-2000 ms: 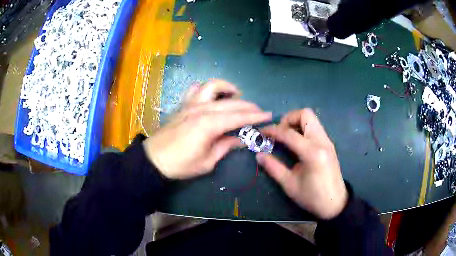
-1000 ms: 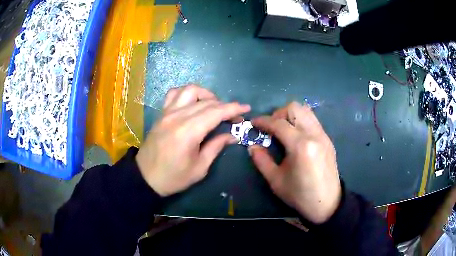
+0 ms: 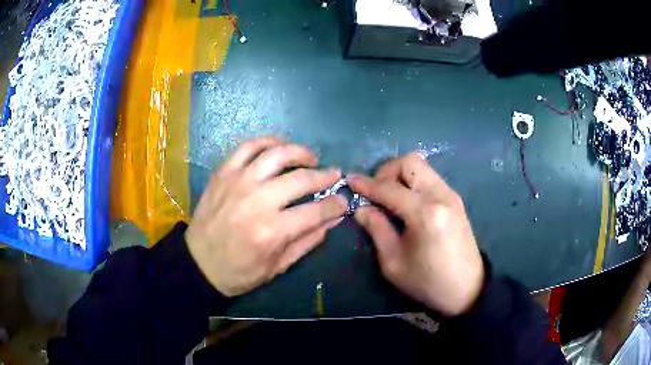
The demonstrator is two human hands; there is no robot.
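Note:
A small white plastic bracket with a ring board (image 3: 352, 202) is over the dark green mat near its front, mostly hidden by fingers. My left hand (image 3: 268, 214) pinches its left end between thumb and fingers. My right hand (image 3: 425, 232) pinches its right end. A thin dark red wire seems to run down below it, faint. A single ring board (image 3: 523, 125) with a dark red lead wire and a tiny white plug lies on the mat to the right of my right hand.
A blue tray (image 3: 105, 135) heaped with white brackets is at left, beside orange-yellow tape (image 3: 143, 128). The white and black screw feeder (image 3: 400, 44) is at the back. The black screwdriver body (image 3: 571, 41) hangs at upper right. A heap of ring boards (image 3: 632, 153) lies at the right edge.
My left fingers have closed further over the bracket, which shows less now. The whole view has shifted, so the feeder and single ring board appear further left.

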